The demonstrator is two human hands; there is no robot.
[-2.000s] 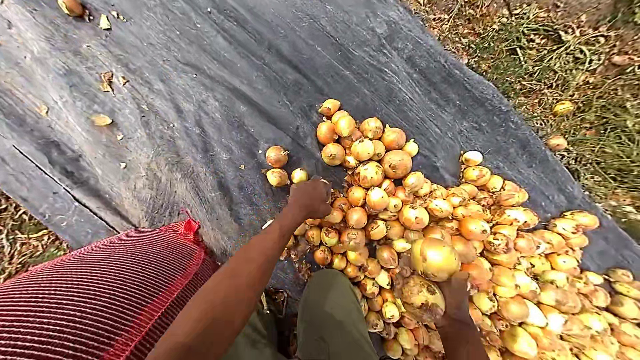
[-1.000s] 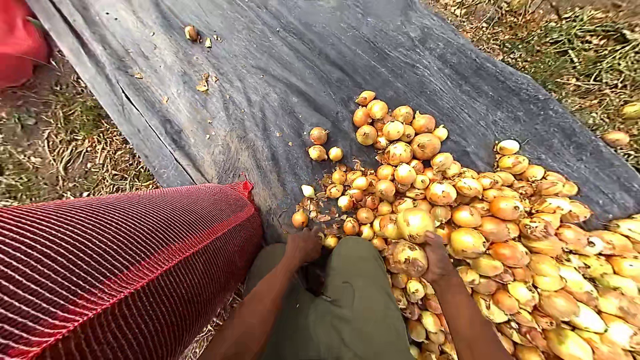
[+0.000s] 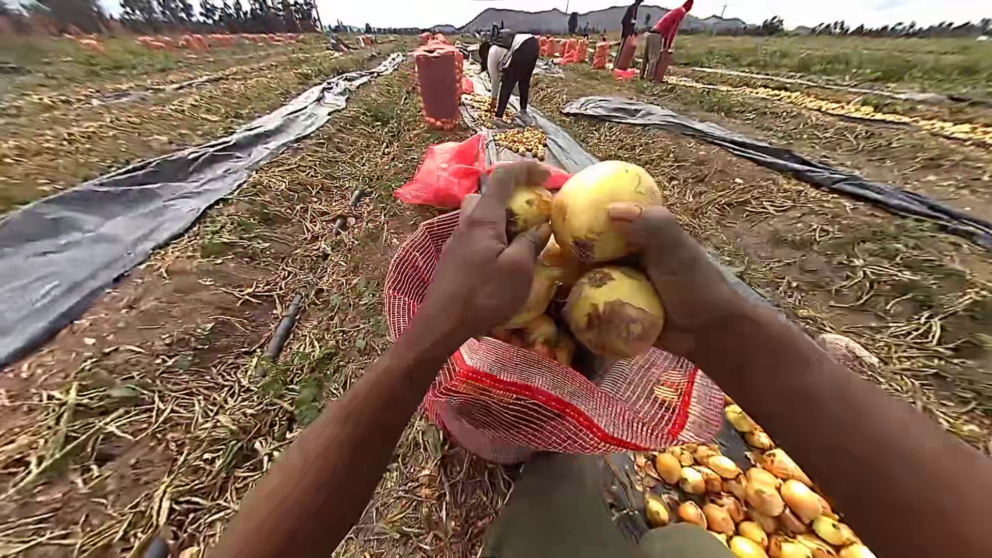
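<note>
Several yellow onions are pressed between my two hands over the mouth of a red mesh sack. My left hand grips a smaller onion at its fingertips, with more onions against its palm. My right hand clasps a large onion under its thumb and another brown-stained onion below. More onions show under both hands, partly hidden. The open sack stands in front of my knees. Beside it at the lower right lies a pile of loose onions.
A crumpled red bag lies beyond the sack. Further off, a person bends over onions near a full sack, and others stand at the right. Plastic sheets run along the field; a dark pipe piece lies left.
Both hands have moved from the onion pile to the mesh sack's mouth and now hold several onions together. The view has swung up to the field.
</note>
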